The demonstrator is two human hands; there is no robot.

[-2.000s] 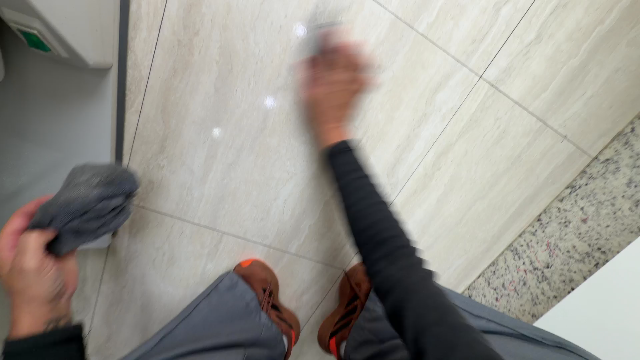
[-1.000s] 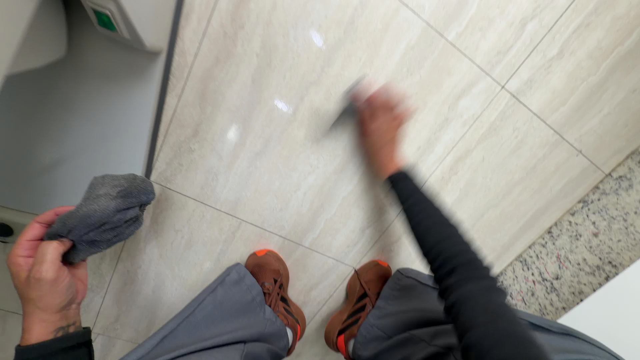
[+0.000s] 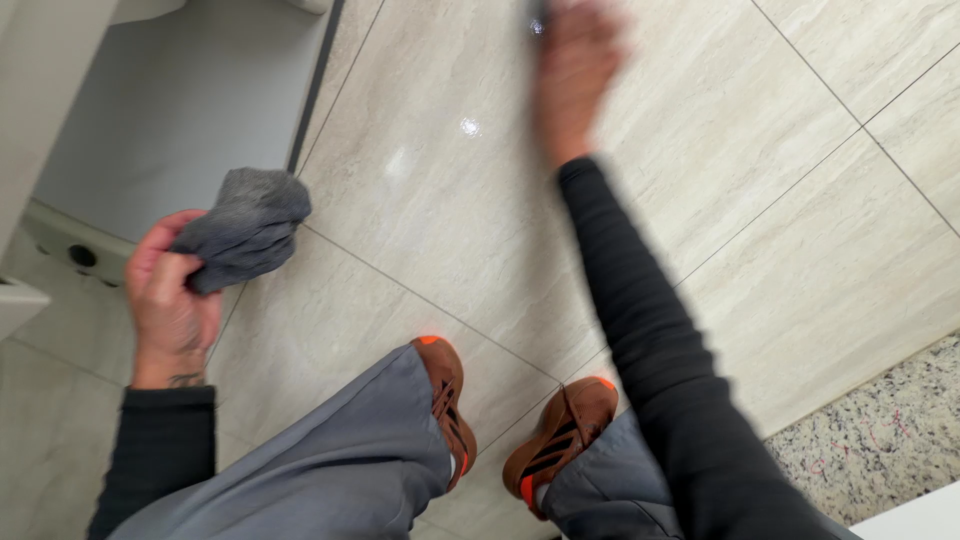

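Observation:
My left hand [image 3: 171, 296] pinches a bunched grey cloth [image 3: 251, 225] between thumb and fingers, at the left above the floor. My right hand [image 3: 576, 75], blurred by motion, is at the top of the view over the tiled wall or floor surface [image 3: 450, 202]. A dark, blurred thing [image 3: 537, 26] shows at the left side of its fingers, cut by the top edge; what it is cannot be told. The fingers appear closed around it.
A grey-white panel [image 3: 180, 112] with a dark edge strip stands at the upper left, above a pale bar with a round black hole [image 3: 82, 256]. My brown shoes [image 3: 562, 439] are below centre. Speckled granite [image 3: 877, 427] and a white surface [image 3: 915, 517] lie at the lower right.
My right hand has moved over the tile between frames and is now nearer the top edge than one second ago. My left hand keeps hold of the grey cloth.

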